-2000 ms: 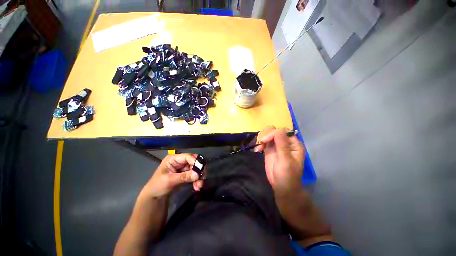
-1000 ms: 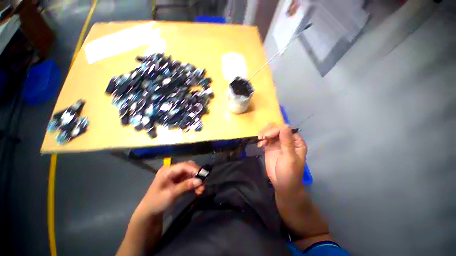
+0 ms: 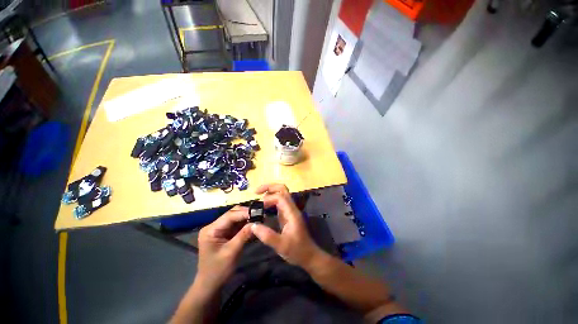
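Observation:
My left hand (image 3: 222,239) holds a small black tab (image 3: 256,212) with a whitish patch over the dark apron. My right hand (image 3: 286,226) is at the tab's right side, its thumb by the lower edge and its fingers curled above; whether it grips the tab is unclear. No rod shows in the right hand. A large pile of black and silver tabs (image 3: 196,152) lies mid-table. A small group of tabs (image 3: 87,193) lies at the left edge. The whitish paint pot (image 3: 289,152), dark inside, stands on the right, a thin rod leaning from it.
The yellow table (image 3: 222,88) has a white paper sheet (image 3: 142,101) at the back left. A blue crate (image 3: 367,218) with a light sheet and small dark pieces is below right. Orange machine parts (image 3: 405,6) and hanging clamps (image 3: 546,26) show at the top right.
My right hand has moved left from the table's right corner to the tab, and the dark rod it held no longer shows. The view has tilted up, showing clamps and more of the crate.

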